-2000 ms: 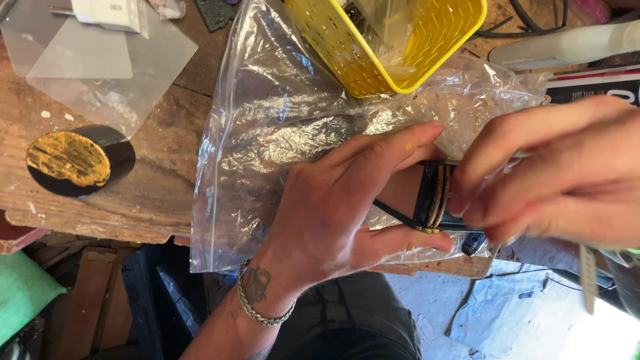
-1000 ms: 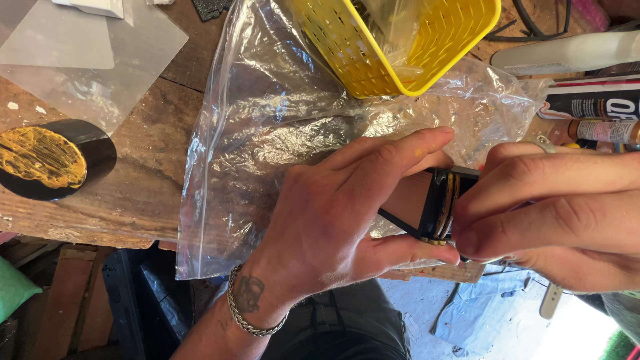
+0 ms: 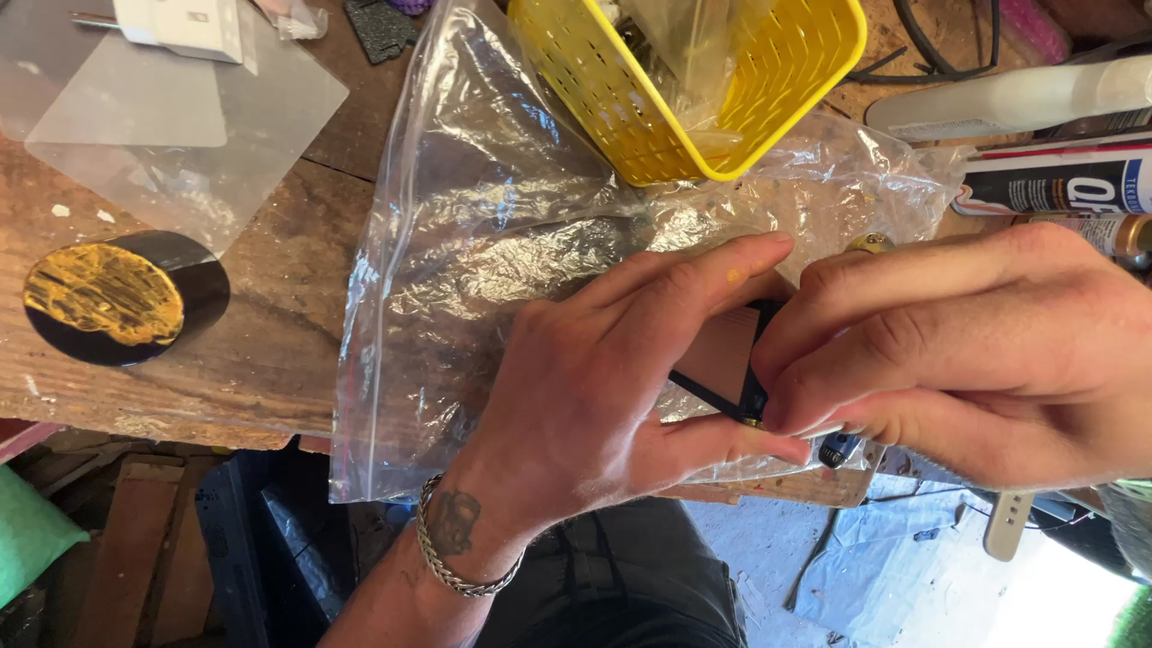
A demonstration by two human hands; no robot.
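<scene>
My left hand (image 3: 612, 378) holds a small dark-framed object with a flat pinkish-brown face (image 3: 720, 351) between thumb and fingers. My right hand (image 3: 945, 351) presses its bent fingertips on that object's right end and hides most of it, so I cannot tell what they pinch. Beneath both hands a clear plastic zip bag (image 3: 468, 270) lies spread over the wooden bench (image 3: 270, 360). A small dark blue item (image 3: 839, 448) shows just below my right fingertips. Far left, a black cylinder with a rough gold-coloured end (image 3: 108, 297) lies on the bench.
A yellow plastic basket (image 3: 711, 162) holding clear bags stands above my hands. Translucent sheets (image 3: 270, 135) and a white plug adapter (image 3: 180, 27) lie upper left. A whitish bottle (image 3: 1008, 94), a printed tube (image 3: 1044, 184) and black cable (image 3: 936, 63) lie right. The bench's front edge (image 3: 198, 436) runs below.
My right fingers have shifted over the dark-framed object's right end and now cover the banded edge that showed there earlier. My left hand keeps its hold.
</scene>
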